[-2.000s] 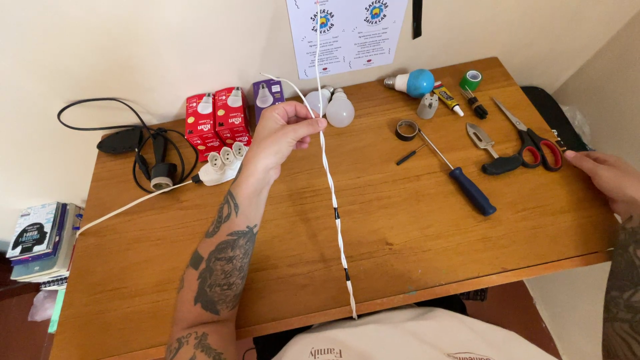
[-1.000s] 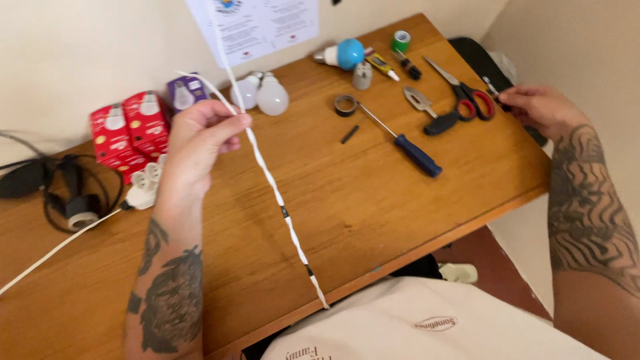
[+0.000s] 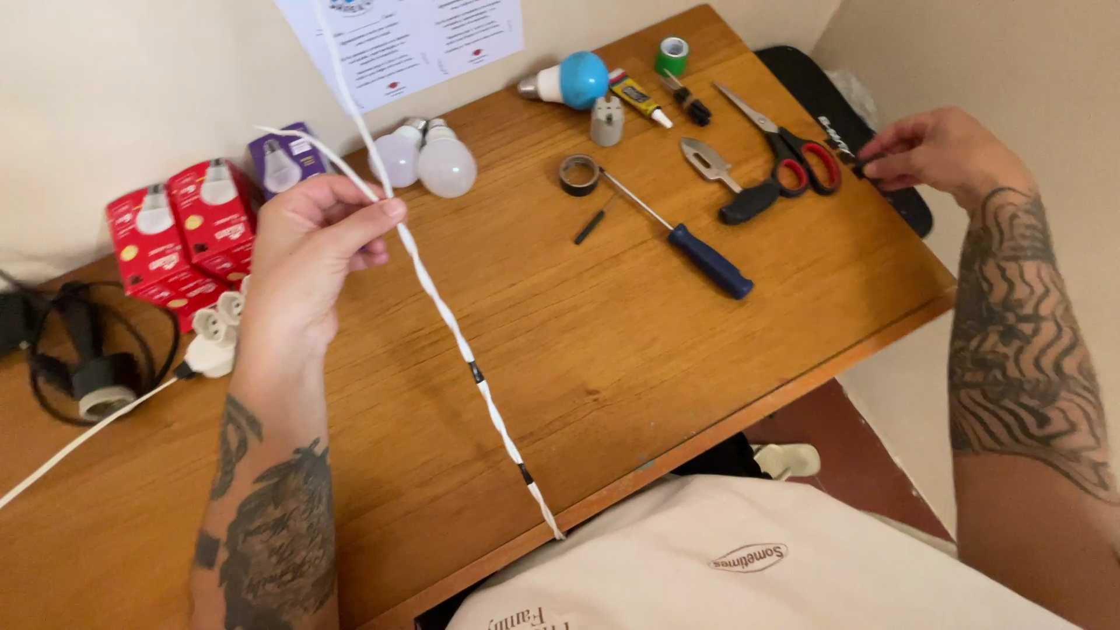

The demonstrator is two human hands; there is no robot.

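Observation:
My left hand [image 3: 324,245] pinches a twisted pair of white electrical wires [image 3: 443,306] between thumb and fingers. Above the pinch the two wires part; below it they run twisted down to the table's front edge, with black tape bands around them. At the table's right edge, my right hand [image 3: 927,157] has its fingers closed on a small dark item, mostly hidden. Left of that hand lie scissors [image 3: 779,136] with black and red handles and a small pointed metal blade tool [image 3: 731,179] with a black handle.
A blue-handled screwdriver [image 3: 709,261], a tape roll [image 3: 579,175], a glue tube [image 3: 639,98], a grey plug [image 3: 606,121], green tape [image 3: 672,56] and a blue bulb [image 3: 582,80] lie across the table. White bulbs [image 3: 446,162], red bulb boxes [image 3: 149,241] and a power strip [image 3: 210,346] are at left.
The view has swung to the right. My right hand has moved from beside the scissors' handles to the small dark item at the table's right edge. My left hand still holds the wires.

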